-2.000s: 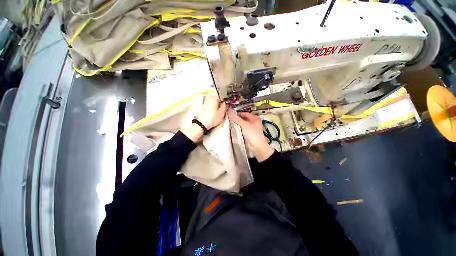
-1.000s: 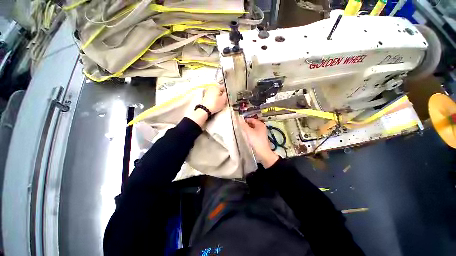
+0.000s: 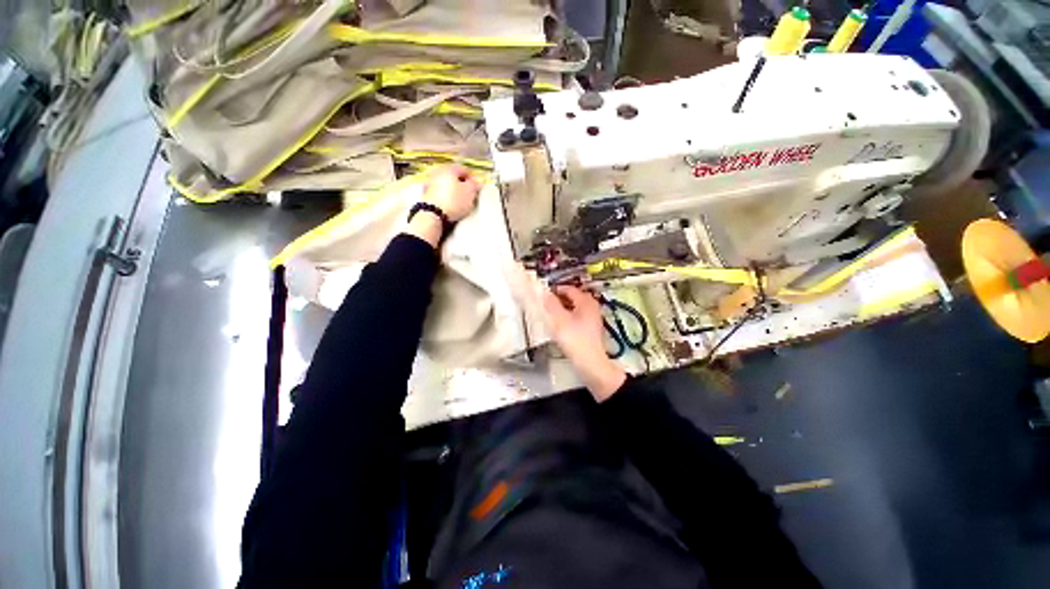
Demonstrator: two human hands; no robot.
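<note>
The beige bag body [image 3: 472,305] lies on the machine bed left of and in front of the needle area [image 3: 547,255], with a yellow edge on its far left side. My left hand [image 3: 449,193] holds the cloth near its far yellow edge, behind and left of the needle. My right hand [image 3: 576,320] is on the cloth edge just in front of the needle area, fingertips pinched on it. The yellow binding tape [image 3: 679,272] runs across the bed to the foot. Scissors [image 3: 624,327] with dark looped handles lie right of my right hand.
The white sewing machine head [image 3: 737,150] stands at the right. A heap of finished bags [image 3: 276,104] lies behind the bed. A tape reel [image 3: 999,280] is at the far right, thread cones [image 3: 790,31] behind the head. Tape scraps [image 3: 803,486] lie on the dark surface at lower right.
My left hand has moved away from me and left, along the yellow edge. The cloth has moved away from me with it, and its near corner has drawn up onto the bed. My right hand stays near the needle.
</note>
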